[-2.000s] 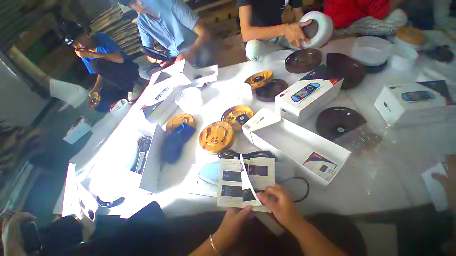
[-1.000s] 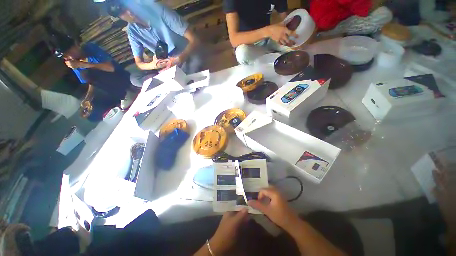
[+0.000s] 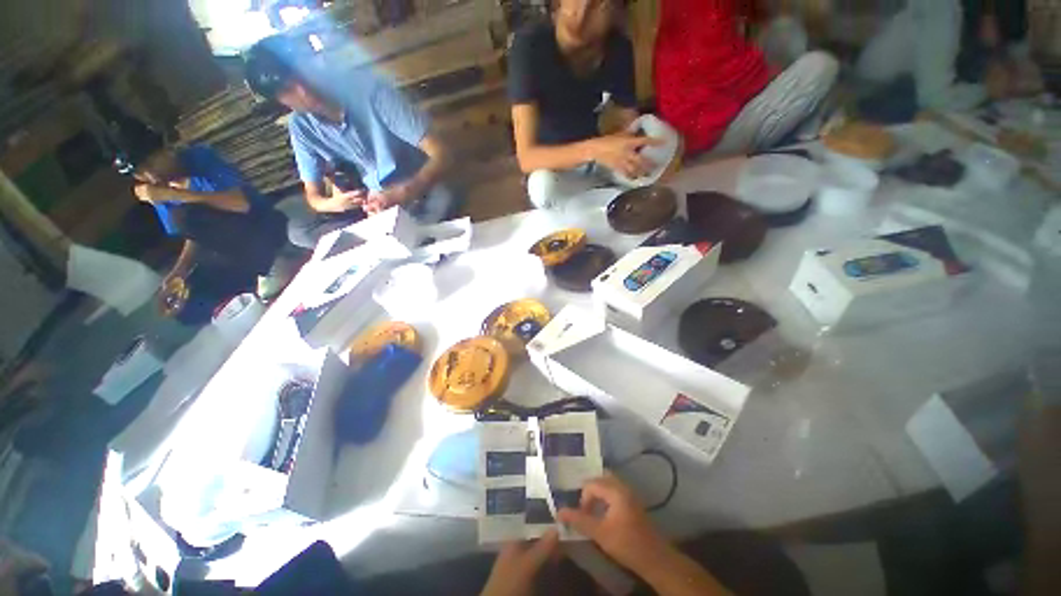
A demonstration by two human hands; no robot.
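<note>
A white instruction leaflet (image 3: 505, 466) with dark printed blocks is held low in the middle, a raised page fold down its centre. My left hand (image 3: 524, 563) pinches its bottom edge and is cut off by the frame's lower edge. My right hand (image 3: 617, 522) has its fingers at the lower right part of the leaflet, by the fold. A black cable (image 3: 538, 409) lies just beyond the leaflet, and a thin black loop (image 3: 666, 480) lies to its right. A light-blue flat item (image 3: 451, 459) is partly under the leaflet.
A long white open box tray (image 3: 640, 375) lies ahead right, with product boxes (image 3: 654, 285) beyond. Yellow-orange round pieces (image 3: 469, 374), a blue bundle (image 3: 375, 394) and an open white box (image 3: 312, 454) lie to the left. Dark plates (image 3: 726, 332) lie at right. Several people sit around the table.
The view has tilted up and shifted right, so the table items sit lower and further left. The leaflet stays in both hands. The neighbour's hand at right no longer shows clearly on the white paper.
</note>
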